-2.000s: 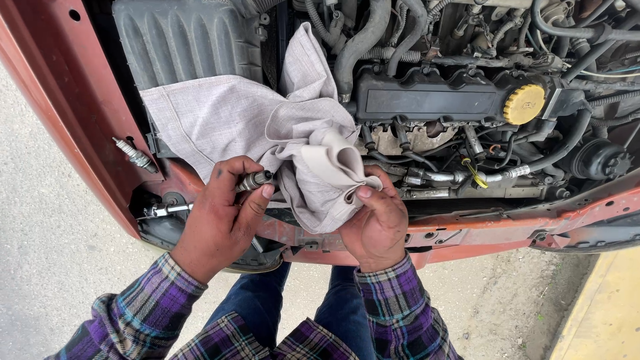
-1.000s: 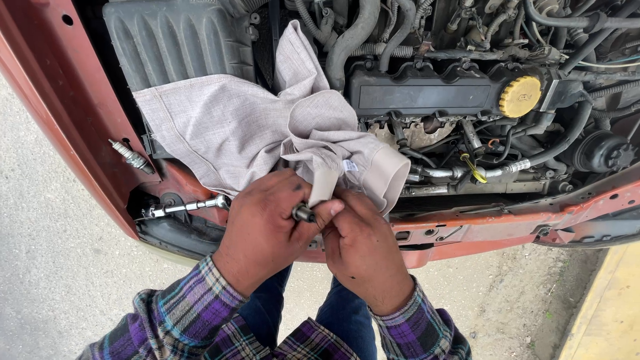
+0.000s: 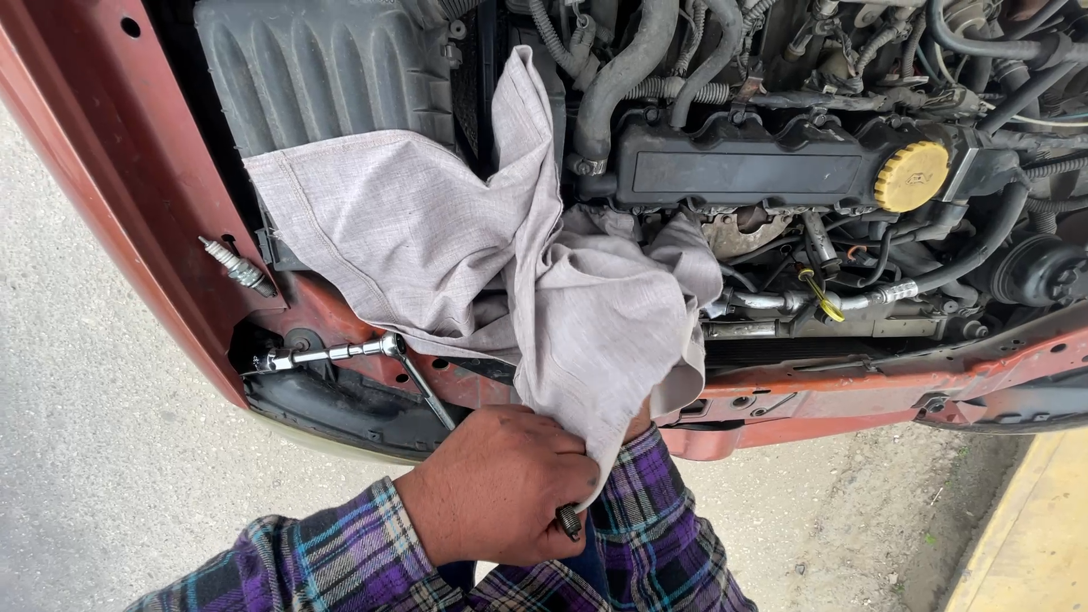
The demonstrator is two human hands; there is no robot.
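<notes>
A crumpled light grey cloth (image 3: pixel 399 229) lies over the black ribbed plastic box and the car's front edge. My left hand (image 3: pixel 510 484) is closed on a small dark threaded part (image 3: pixel 569 522), whose end pokes out beside the fingers, and on the cloth's lower edge. Most of my right hand (image 3: pixel 637 422) is hidden beneath the cloth; only a bit near the wrist shows, so its grip cannot be seen. A spark plug (image 3: pixel 238 268) rests on the red body panel at left. Below it, a chrome ratchet with an extension (image 3: pixel 340 350) lies over the headlight area.
The black engine cover (image 3: pixel 748 170) with its yellow oil filler cap (image 3: pixel 911 177) is at the upper right. Hoses surround it, and a yellow dipstick handle (image 3: pixel 821 296) stands below. The red front crossmember (image 3: pixel 833 399) runs along the bay's lower edge.
My hands were together at the small part one second ago. Now my right hand is under the cloth, which has been drawn down over it, and my left hand has moved lower.
</notes>
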